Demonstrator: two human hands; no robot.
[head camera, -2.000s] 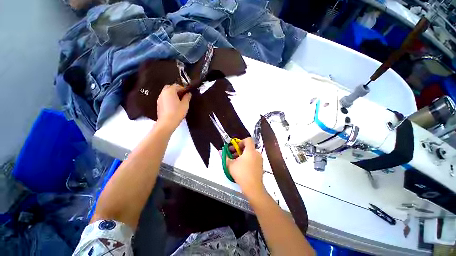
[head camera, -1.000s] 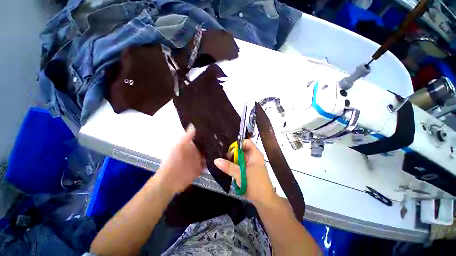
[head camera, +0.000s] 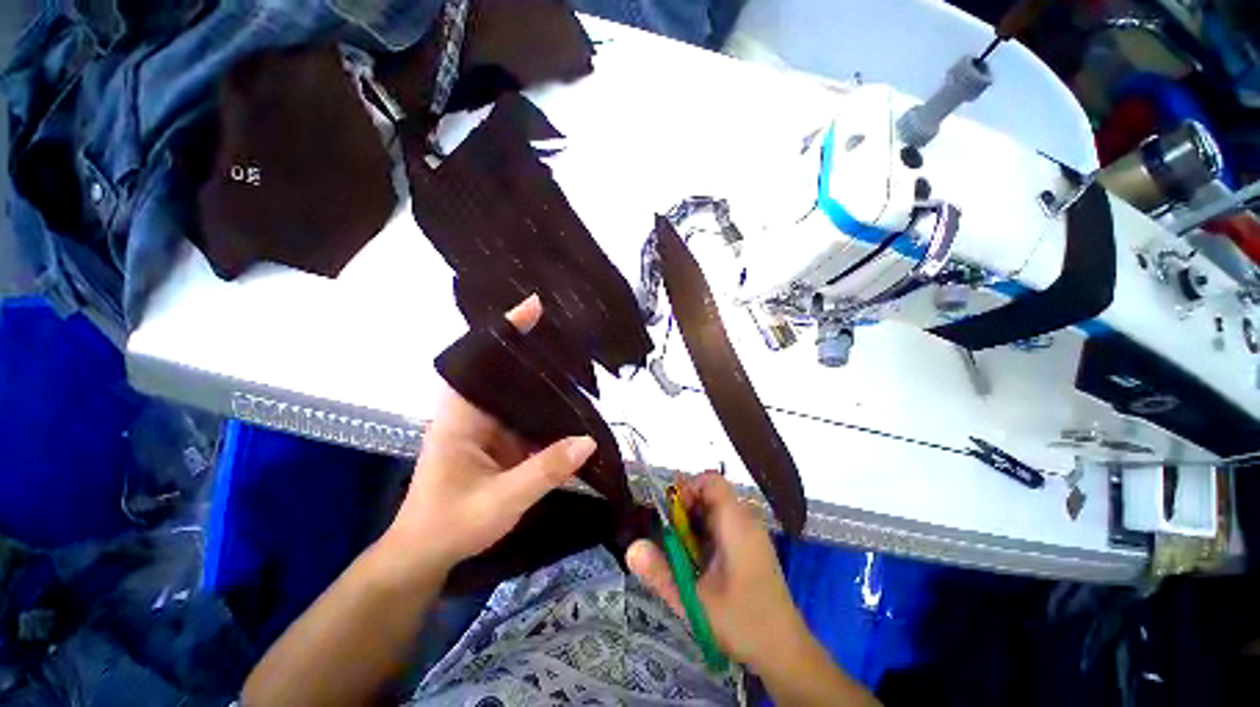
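Note:
My left hand (head camera: 477, 477) holds a stitched brown piece (head camera: 518, 387) near the table's front edge, with the thumb on top and a fingertip showing above it. My right hand (head camera: 726, 566) holds the scissors (head camera: 687, 573) by their green and yellow handles. The blades point up and left, at the lower end of the held piece; whether they are open is unclear. More stitched brown pieces (head camera: 518, 228) lie overlapping just behind. A numbered brown piece (head camera: 304, 166) lies at the upper left. A long curved brown strip (head camera: 726, 380) lies right of the hands.
The white sewing machine (head camera: 884, 207) stands at the right. A plaid strip (head camera: 702, 207) curls beside its needle area. Black thread snips (head camera: 1006, 463) lie on the right of the table. Faded denim garments (head camera: 83, 152) are heaped at the upper left. Blue material (head camera: 297, 511) shows below the table edge.
My left hand has taken hold of a brown piece and brought it to the front edge. The scissors have moved down from the table to its end. The view has shifted, so the table appears further left.

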